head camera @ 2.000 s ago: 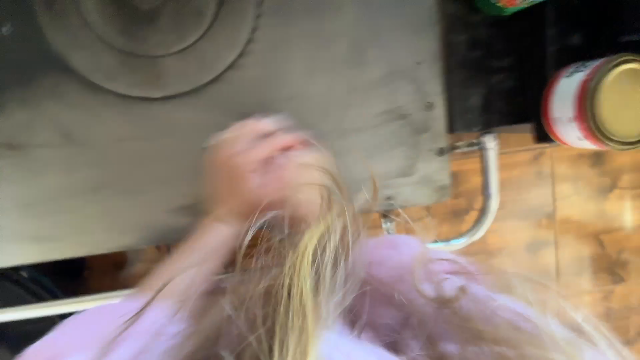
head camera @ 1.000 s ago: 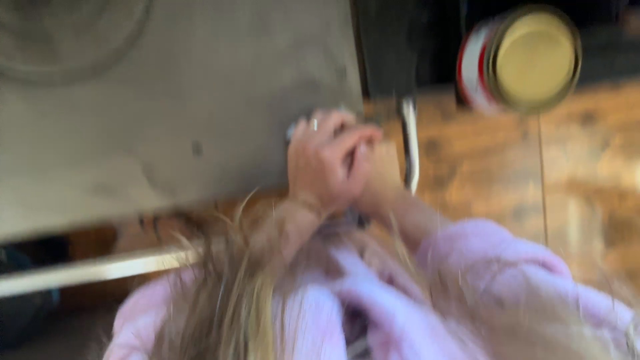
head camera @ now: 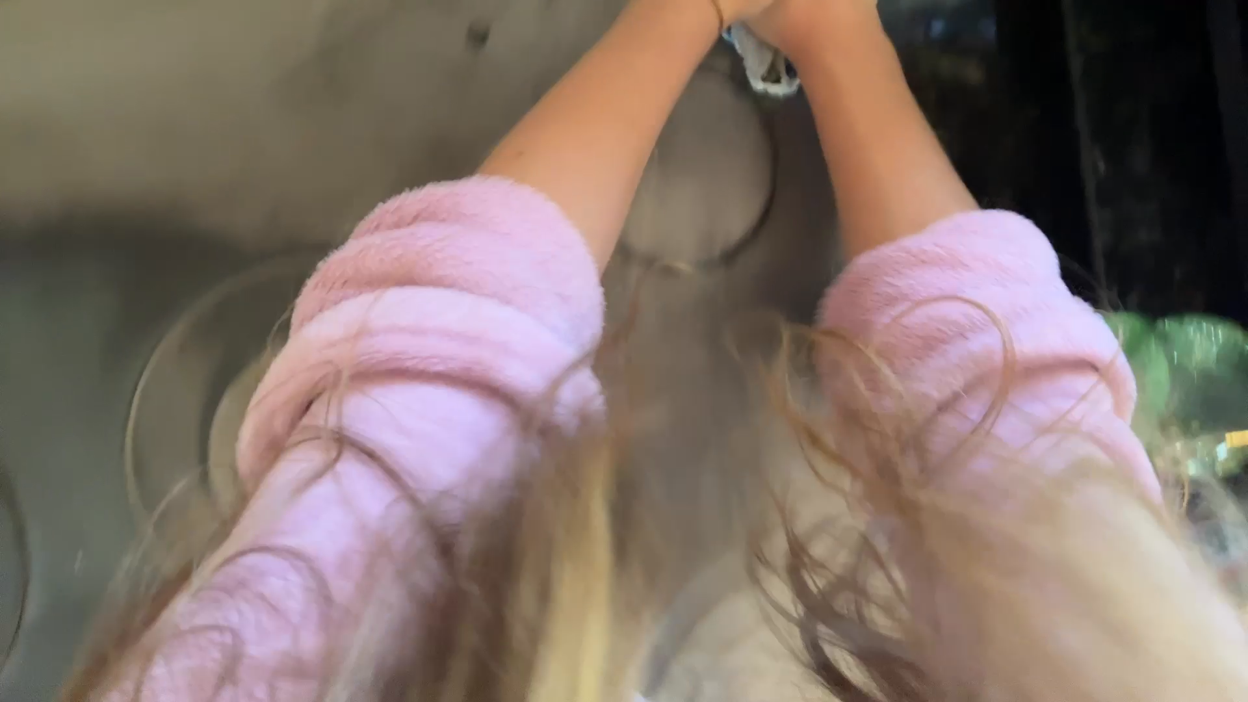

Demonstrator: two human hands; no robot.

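Both arms stretch forward in rolled-up fuzzy pink sleeves, over a grey metal stovetop (head camera: 322, 127) with round plates. At the top edge my left hand (head camera: 746, 8) and my right hand (head camera: 814, 15) come together, mostly cut off by the frame; their fingers are out of sight. A crumpled whitish cloth (head camera: 765, 63) hangs below them, between the wrists. Which hand holds it, or whether both do, I cannot tell.
A round hotplate (head camera: 697, 175) lies under the forearms, and larger rings show at the left. A dark surface (head camera: 1141, 127) runs along the right side, with a blurred green object (head camera: 1189, 366) on it. Long loose hair hangs across the lower view.
Both hands have reached farther forward, from the stovetop's near edge to the top of the view. The view has shifted forward over the stove; the red and white can has left it.
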